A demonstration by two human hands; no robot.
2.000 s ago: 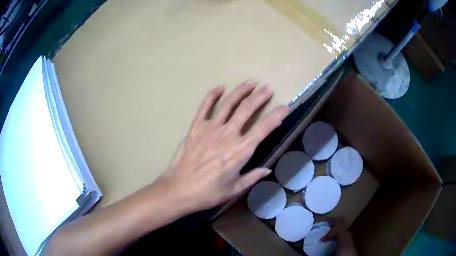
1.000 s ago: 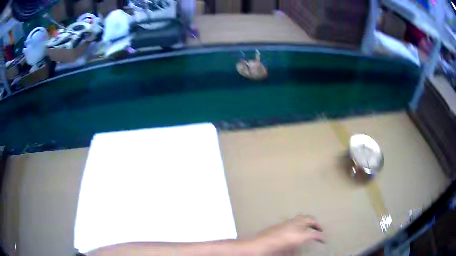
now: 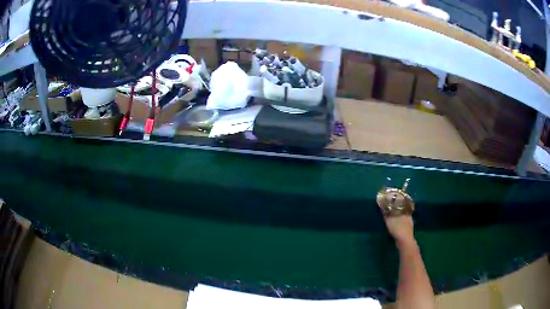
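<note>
A small gold footed metal piece [image 3: 395, 201] is over the green conveyor belt, right of centre, with thin legs pointing up. My right hand [image 3: 399, 224] reaches up from the bottom edge and grips the near side of the piece; its fingers are mostly hidden by it. My left hand is not in view. The far part of a white sheet stack [image 3: 280, 300] shows at the bottom edge, on the cardboard-covered bench [image 3: 108, 283].
The green conveyor belt [image 3: 181, 205] runs across the view. Beyond it, a metal shelf holds a white tub [image 3: 292, 90], a white bag [image 3: 229, 86] and boxed parts. A black fan [image 3: 108, 36] hangs at upper left. Flat brown cardboard [image 3: 494, 124] is stacked at right.
The view has lifted from the carton and bench to the belt and shelf. My left hand has left the view. My right hand has come onto the metal piece on the belt.
</note>
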